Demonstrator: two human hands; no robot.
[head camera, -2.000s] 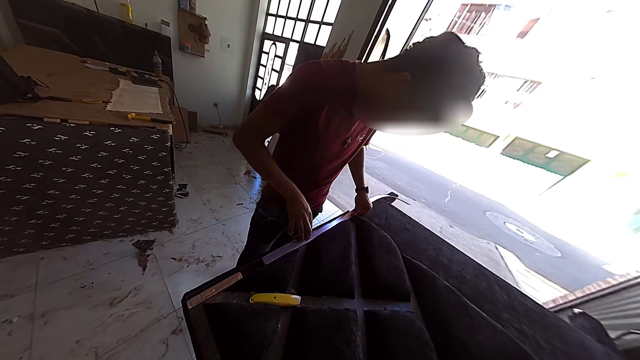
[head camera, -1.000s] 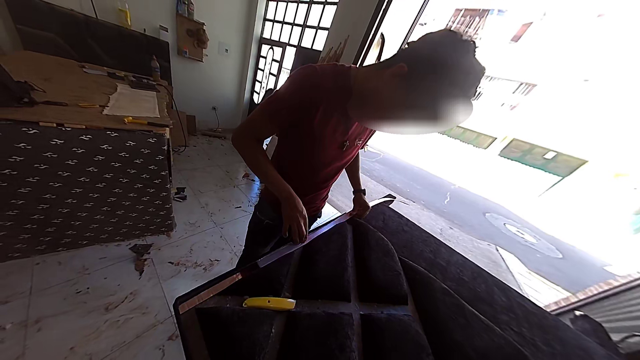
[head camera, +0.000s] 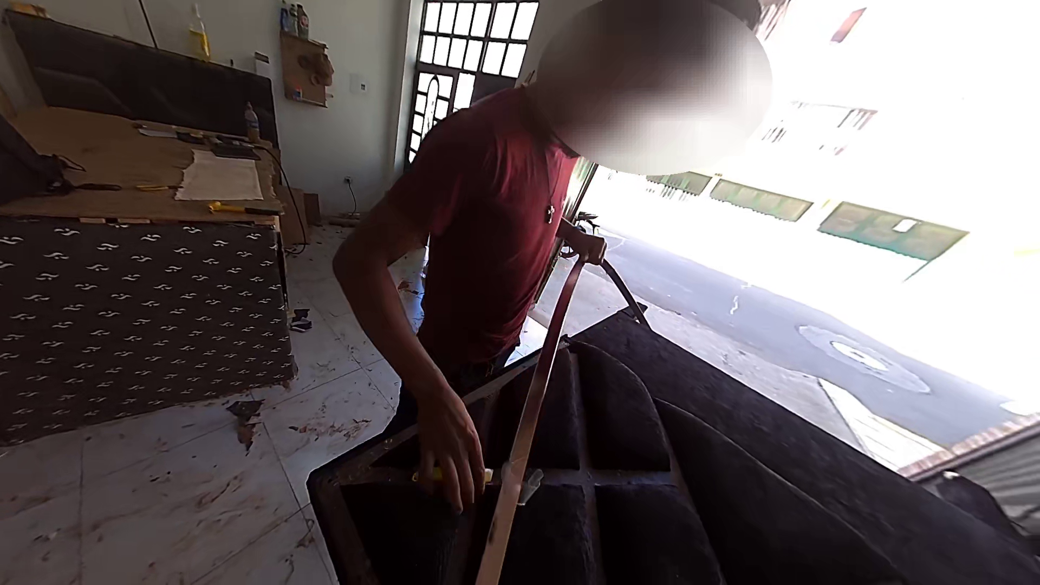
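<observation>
Neither of my hands is in view. A dark padded upholstered panel (head camera: 617, 422) with sewn channels lies at the lower middle and right. Across it, a co-worker in a red shirt holds up a long, thin, bendable strip (head camera: 536, 390) in one hand (head camera: 591, 247); the strip slants down over the panel to the bottom edge of the view. The co-worker's other hand (head camera: 451, 451) reaches down over a yellow-handled tool (head camera: 443, 474) on the panel and partly hides it. Beside the strip is a small translucent piece (head camera: 530, 486), too unclear to name.
At the left stands a bench (head camera: 138, 317) covered in dark patterned fabric. Its top holds a pale cloth or sheet (head camera: 219, 175), a yellow and black tool (head camera: 244, 209) and a bottle (head camera: 252, 122). Scraps (head camera: 245, 413) litter the tiled floor. A street lies beyond the opening at right.
The co-worker has raised the strip off the panel's edge, where it lay before. One of their hands has moved down to the yellow tool, which lay uncovered earlier.
</observation>
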